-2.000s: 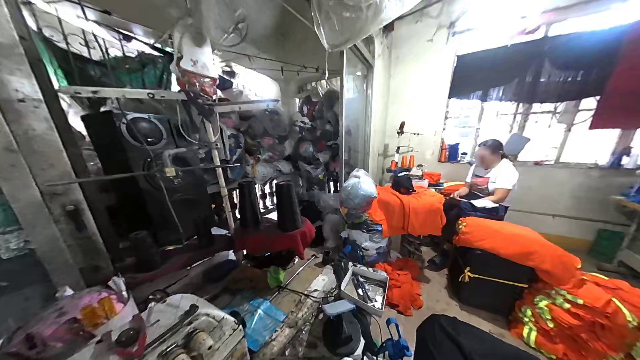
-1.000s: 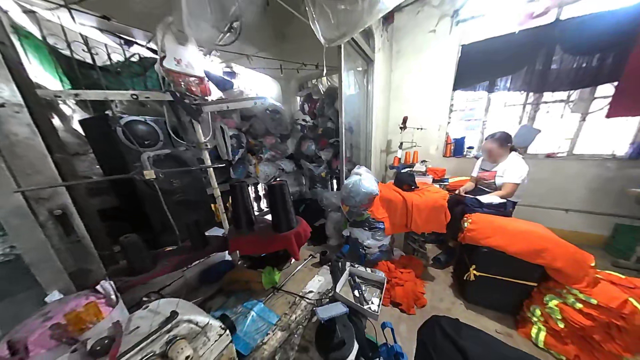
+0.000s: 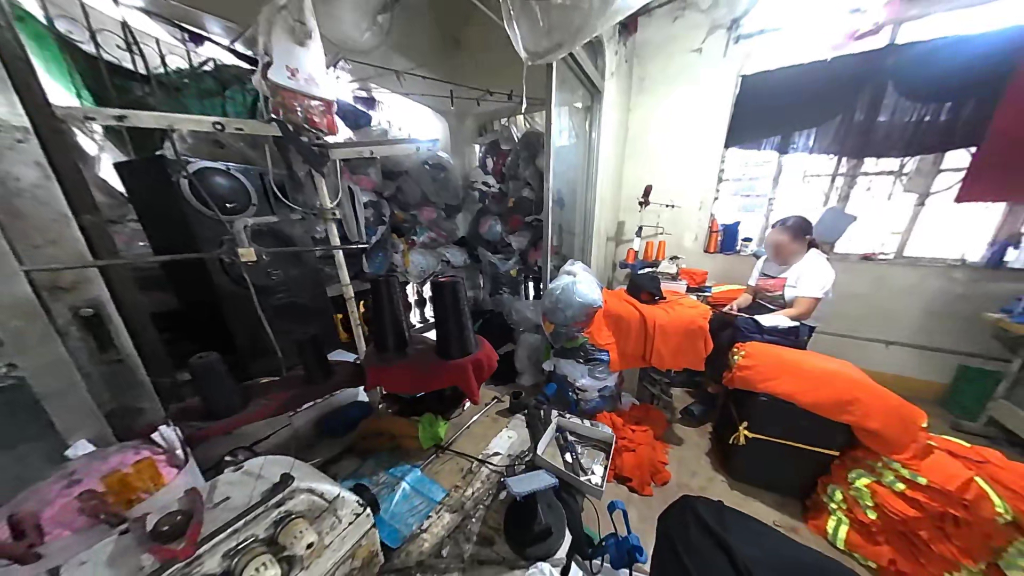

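Neither my left hand nor my right hand is in view. At the lower left lies a worn, pale sewing machine head, with dark and reddish parts beside it. A light blue plastic bag is to its right. Farther right, a white box holds small dark and metal items. Two large black thread cones stand on a red cloth. Orange cloth is draped at the centre right, beside a filled clear plastic bag.
A person sits by the window with cloth on the lap. Orange garments with yellow strips are heaped at the lower right, beside a black bundle. Black fabric fills part of the bottom edge. A black loudspeaker stands left.
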